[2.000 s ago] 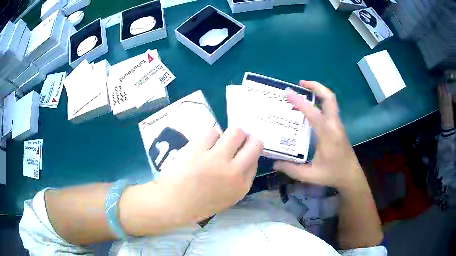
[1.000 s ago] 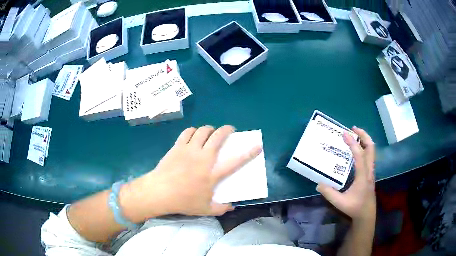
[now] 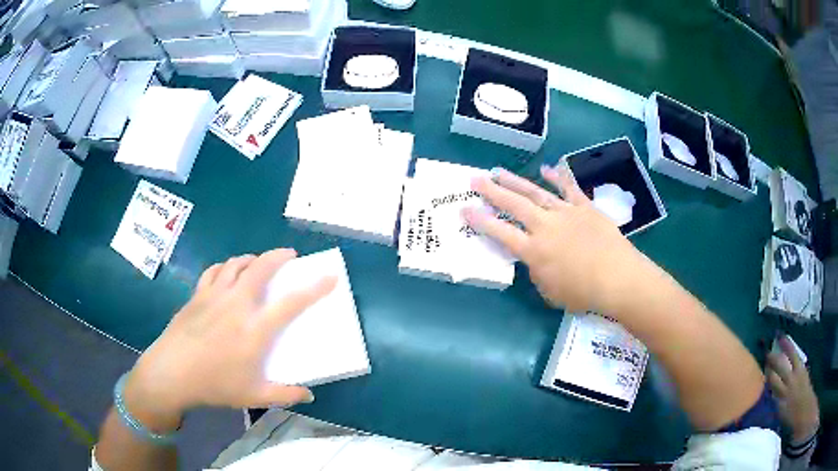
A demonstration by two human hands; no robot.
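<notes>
My left hand lies across a plain white box lid near the front edge, with fingers over its top and thumb at its lower edge. My right hand is spread over the printed leaflet stack; its fingertips touch the top sheet and hold nothing visible. A box base with a leaflet in it sits under my right forearm, partly hidden. An open box with a white device is partly behind my right hand.
A plain white stack stands left of the leaflets. Open boxes with white devices line the back. White boxes and loose leaflets are at left. Finished boxes and another person's hand are at right.
My right hand has let go of the leaflet-filled box and moved left to the leaflet stack. My left hand stays on the white lid. The view has turned, and another person's hand shows at right.
</notes>
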